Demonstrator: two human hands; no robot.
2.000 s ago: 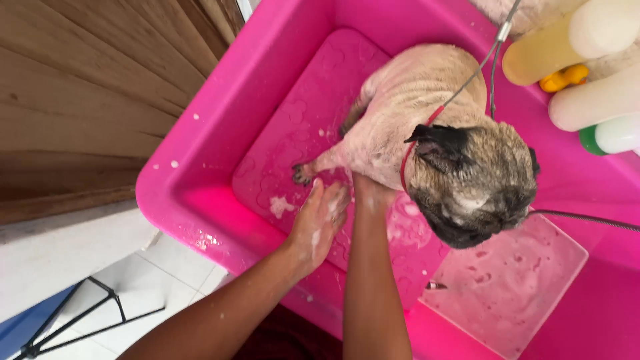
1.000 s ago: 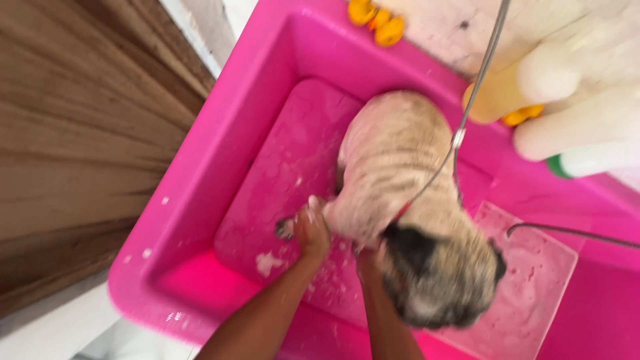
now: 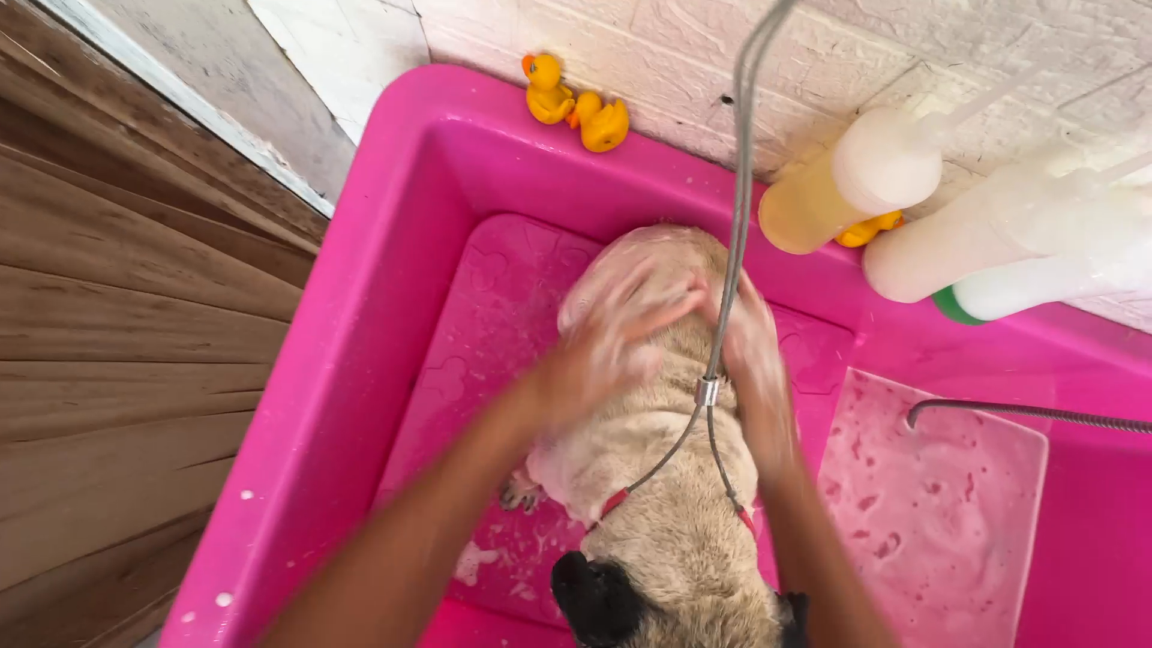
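Observation:
A wet pug with fawn fur and black ears (image 3: 666,441) is in a pink plastic tub (image 3: 360,297), its head at the bottom edge of the view. My left hand (image 3: 612,333), blurred and sudsy, lies over the left side of its back with the fingers spread. Along the right flank rests my right hand (image 3: 747,333), lathered too, its fingertips near the rump. Neither hand grasps anything that shows. A grey cable leash (image 3: 740,180) hangs over the back, splitting at a metal clamp (image 3: 706,391) into a loop with red sleeves round the neck.
Yellow rubber ducks (image 3: 603,124) sit on the tub's back rim. Several squeeze bottles (image 3: 805,202) stand by the whitish wall (image 3: 648,54). At the right are a square basin of sudsy liquid (image 3: 936,522) and a metal hose (image 3: 1035,411). Brown wooden-looking folds (image 3: 135,387) flank the left side.
Both hands have moved from the pug's front legs to its back and rump. The pug's head has turned down toward the bottom of the view. The view has shifted toward the wall.

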